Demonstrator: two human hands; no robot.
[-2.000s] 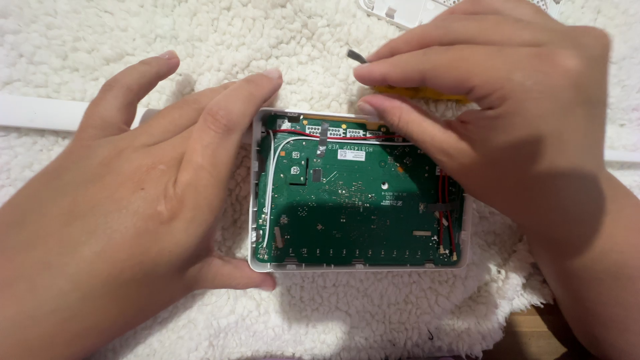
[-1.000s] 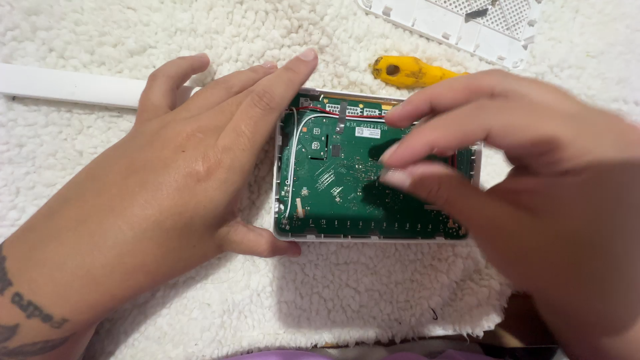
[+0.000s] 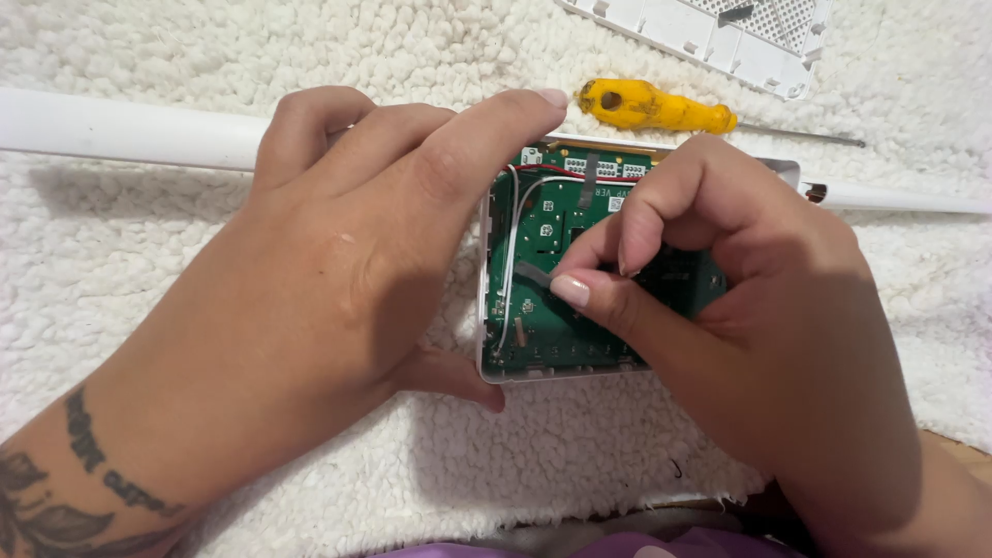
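A green circuit board [image 3: 558,325] lies in a shallow white plastic housing [image 3: 570,377]. My left hand [image 3: 364,232] grips the housing's left side, its index finger along the top edge and thumb at the lower left corner. Between thumb and finger my right hand [image 3: 721,302] pinches a small strip of dark grey tape [image 3: 533,273], whose free end touches the white antenna wires [image 3: 509,271] near the board's left side. Another grey tape strip [image 3: 590,180] crosses the red and white wires near the top edge. My right hand hides much of the board's right half.
Behind the housing lies a yellow-handled screwdriver [image 3: 659,106]. A vented white plastic cover [image 3: 697,35] with a grey strip on it is at the top right. White antennas stick out left [image 3: 132,128] and right [image 3: 907,200]. Everything rests on a fluffy white blanket [image 3: 194,46].
My right hand has moved left over the board, and the grey strip at its fingertips now meets the white wires. The screwdriver, mostly behind my right hand two seconds ago, is in plain sight.
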